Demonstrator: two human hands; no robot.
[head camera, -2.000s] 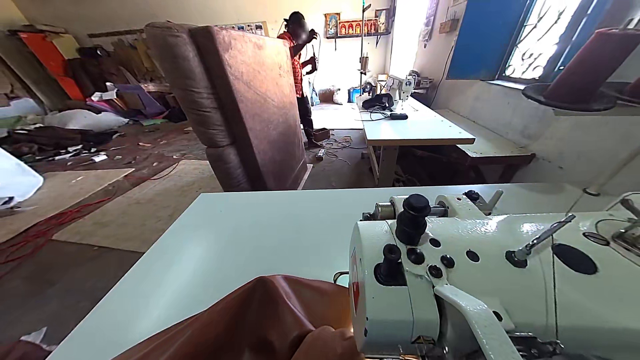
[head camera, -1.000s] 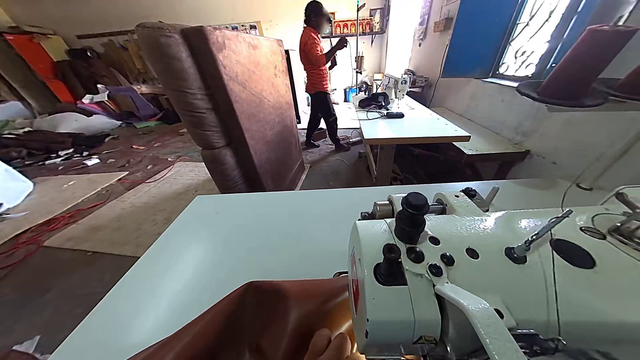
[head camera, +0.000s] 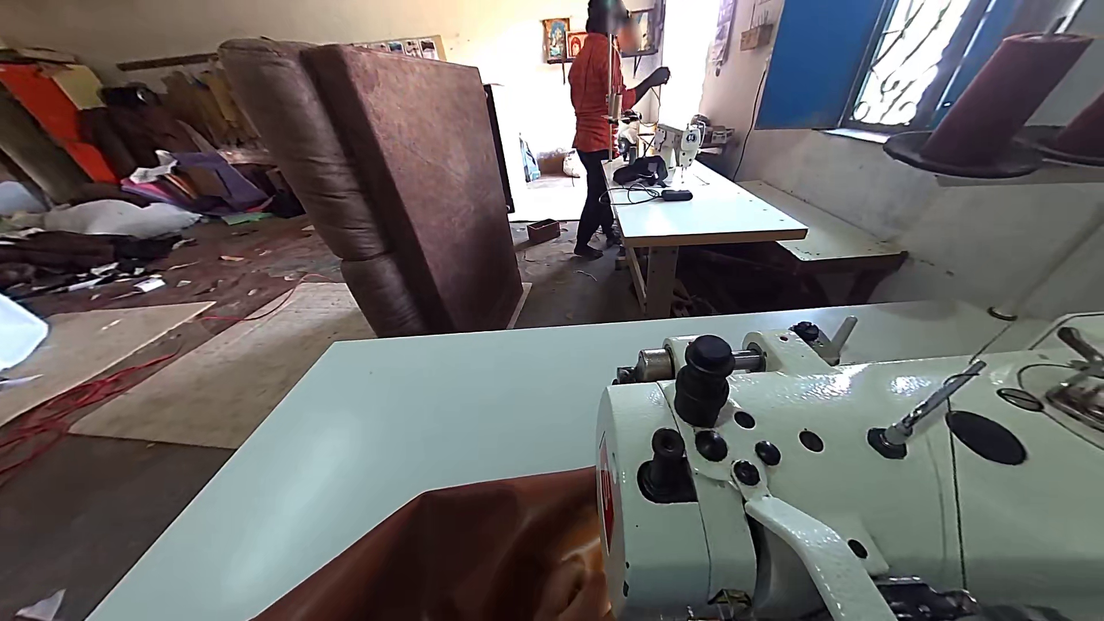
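Observation:
A large industrial sewing machine (head camera: 828, 466), off-white with black knobs, fills the lower right. Brown leather-like material (head camera: 466, 543) lies on the white sewing table (head camera: 414, 405) and runs under the left end of the machine head, lit orange beside it. At the bottom edge by the machine, a small lit shape on the material could be a fold or a fingertip; I cannot tell which. No clear part of my left hand shows. My right hand is out of view. The needle area is hidden below the frame.
Maroon thread cones (head camera: 1005, 103) stand at upper right. Beyond my table are an upright brown upholstered piece (head camera: 431, 172) and another white table (head camera: 707, 211) with a sewing machine (head camera: 677, 142). A person (head camera: 595, 112) stands beside that table. Red cable (head camera: 60, 414) lies on the floor at left.
The fingers seen on the brown material at the machine one second ago no longer show clearly. The person in the background has moved right, nearer the far sewing machine.

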